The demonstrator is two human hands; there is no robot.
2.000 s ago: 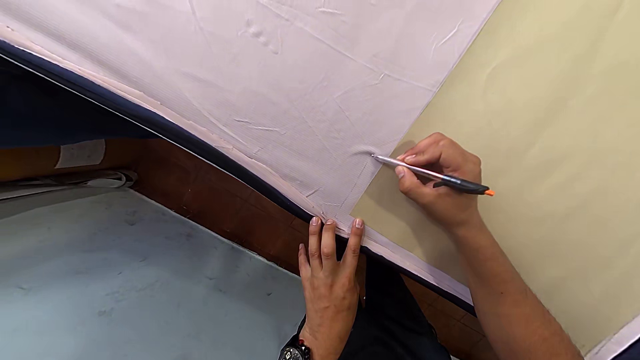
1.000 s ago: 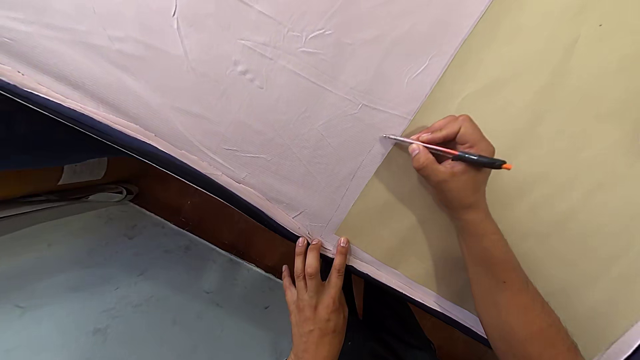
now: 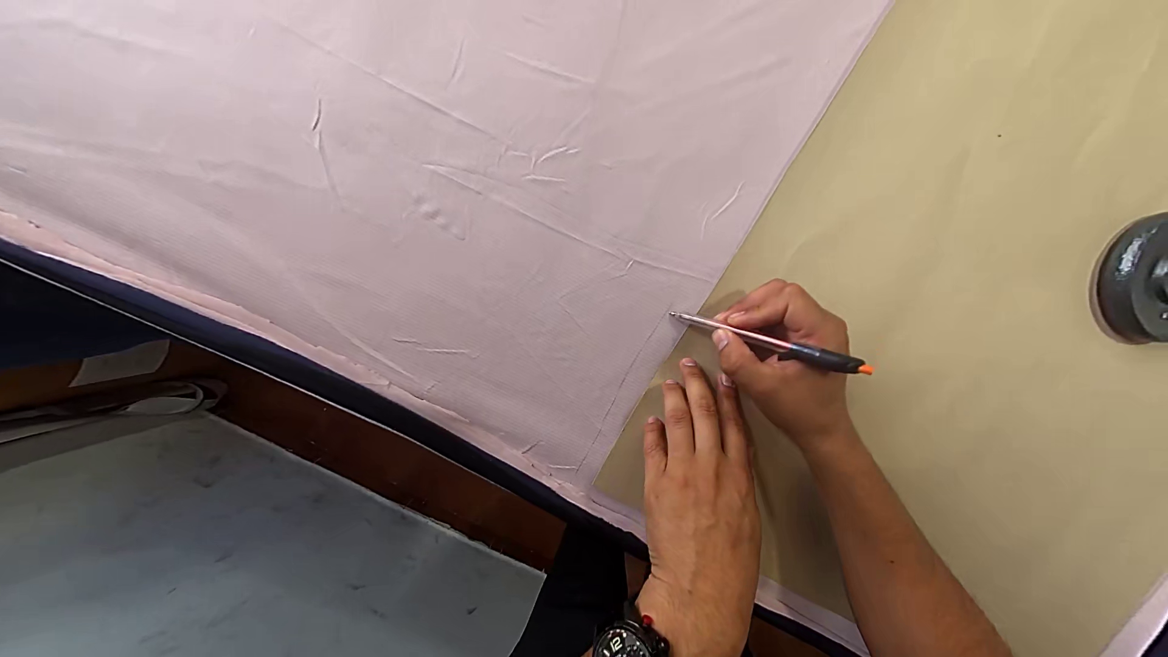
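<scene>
A ballpoint pen [image 3: 821,358] with a clear barrel, black grip and orange end is held in my right hand [image 3: 789,360], its tip on the pale pink fabric [image 3: 511,274] close to the fabric's straight edge. A thin drawn line runs beside that edge, from the tip down toward the lower corner. My left hand [image 3: 701,484], with a black wristwatch [image 3: 630,639] at the wrist, lies flat with fingers slightly apart on the yellowish-tan sheet [image 3: 958,365], just right of the pink edge. It holds nothing.
A dark round metal weight [image 3: 1136,278] sits on the tan sheet at the right. Layers of pink and navy fabric [image 3: 365,406] form the near edge. Below left lie a grey-blue surface [image 3: 255,547], brown wood [image 3: 383,484] and a folded strip [image 3: 173,399].
My left hand has moved from the near fabric edge up onto the tan sheet, beside my right hand. The pen tip has moved up along the pink edge. The dark weight has come into view.
</scene>
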